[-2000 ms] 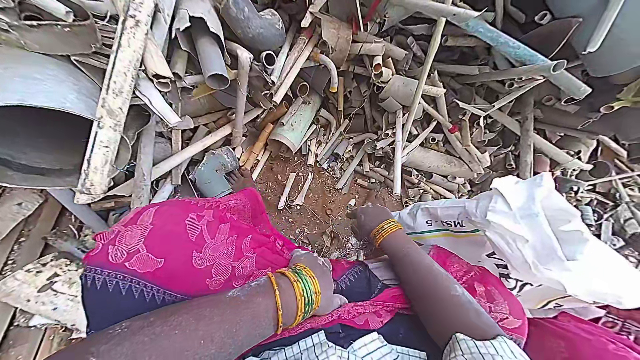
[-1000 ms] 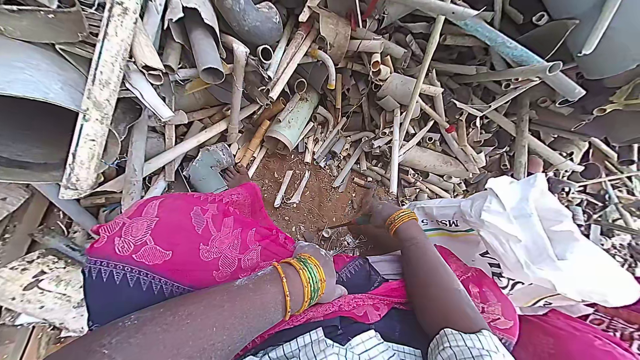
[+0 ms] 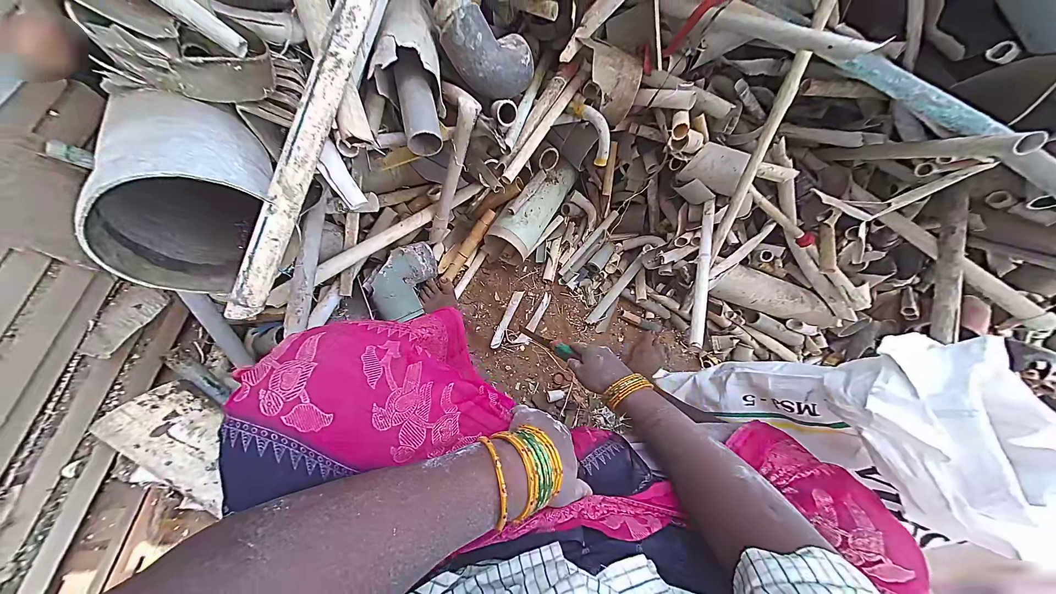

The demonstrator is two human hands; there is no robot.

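My right hand (image 3: 597,368) is closed around the green handle of a thin tool (image 3: 563,350), whose narrow dark shaft points left over the soil; its exact kind cannot be told. Yellow bangles circle that wrist. My left hand (image 3: 551,462), with yellow and green bangles, rests low against the pink patterned cloth (image 3: 371,388) over my lap; its fingers are mostly hidden. Short whitish pipe pieces (image 3: 506,320) lie on the brown soil just beyond the tool's tip. A foot (image 3: 648,353) shows beside my right hand.
A dense heap of plastic pipe scraps (image 3: 726,173) spreads ahead. A wide grey pipe (image 3: 177,190) and a long whitish strip (image 3: 301,157) are at the left. A white woven sack (image 3: 899,404) lies at the right. Part of another person (image 3: 37,37) is blurred at the upper left.
The green-handled tool now shows plainly in my right hand. My left hand remains low over the cloth. The view has shifted toward the left, and part of another person has appeared there.
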